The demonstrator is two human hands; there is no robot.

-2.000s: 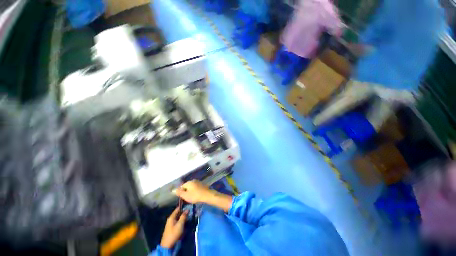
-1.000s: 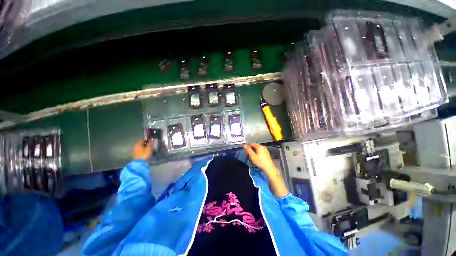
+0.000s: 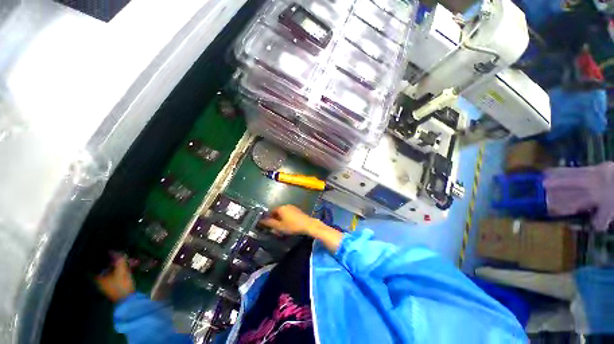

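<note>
Dark device units with pale label areas (image 3: 214,232) lie in rows in a clear working tray (image 3: 217,250) on the green line. My right hand (image 3: 288,220) is over the tray's end, fingertips down at a dark unit; whether it grips the unit is hidden. My left hand (image 3: 118,281) reaches over the green belt, slightly blurred, its fingertips at a small dark part; I cannot tell if it holds it. Several more small dark parts (image 3: 176,189) are spaced along the belt. My body covers the tray's near side.
A tall stack of clear blister trays (image 3: 316,74) stands beyond the tray. A yellow-orange tool (image 3: 299,181) and a round grey disc (image 3: 268,155) lie before it. The white machine (image 3: 384,176) stands right of the stack. A person's pink garment (image 3: 577,195) and cartons (image 3: 528,243) are at far right.
The view has swung round. My left hand has gone from a unit at the tray's end to the belt. My right hand has moved from the tray's front edge onto the units.
</note>
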